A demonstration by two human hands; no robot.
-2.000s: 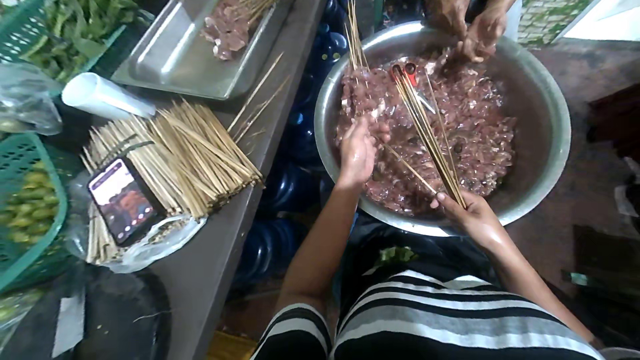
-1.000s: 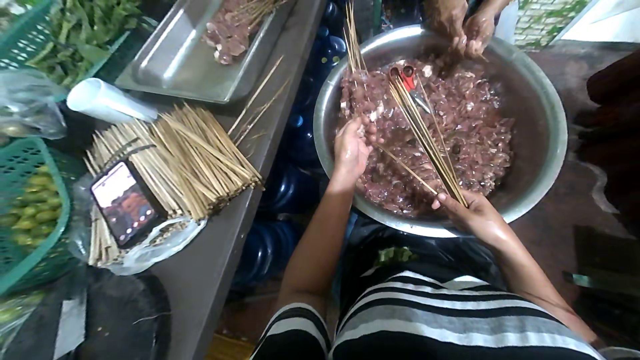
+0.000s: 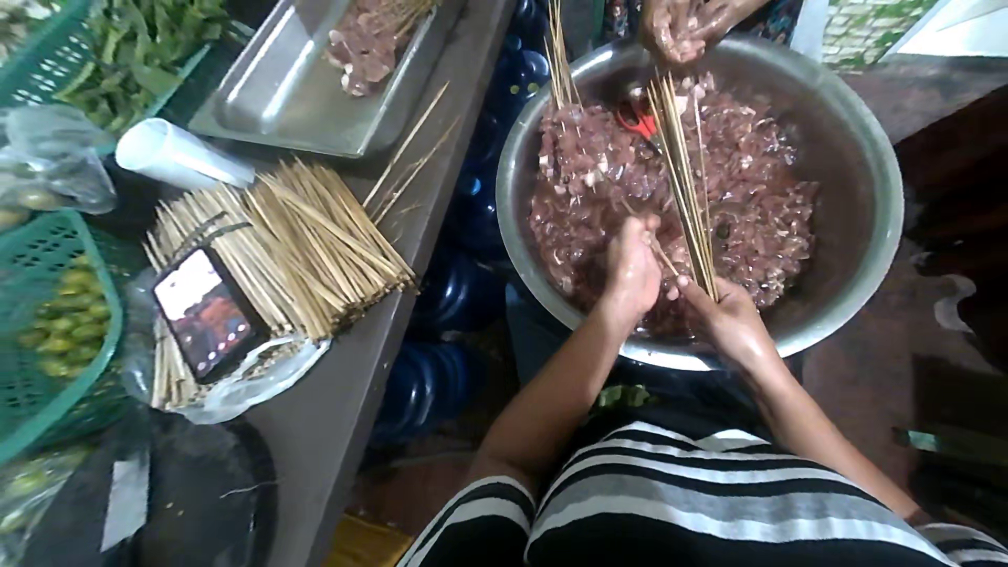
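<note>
A large metal basin [image 3: 858, 260] holds many small pieces of raw meat [image 3: 756, 197]. Over its near part my left hand [image 3: 634, 264] has its fingers closed around a thin wooden skewer [image 3: 665, 256], which slants down toward my other hand. My right hand [image 3: 728, 315] grips the lower ends of a bundle of wooden skewers [image 3: 683, 189] that point away over the meat; its thumb and fingertip are at the single skewer's near end. Meat-loaded skewers [image 3: 571, 146] rest at the basin's far left. Red-handled scissors [image 3: 639, 122] lie partly behind the bundle.
Another person's hands [image 3: 681, 27] are over the far rim. On the table [image 3: 346, 386] at left are a heap of bare skewers [image 3: 315, 244], a phone [image 3: 209, 315], a white cup [image 3: 181, 153], a metal tray [image 3: 276, 118] with skewered meat and green baskets [image 3: 110, 315] of fruit and leaves.
My left hand has moved nearer to my right hand, and the single skewer now spans a shorter gap between them. The other person's hands have shifted left along the far rim.
</note>
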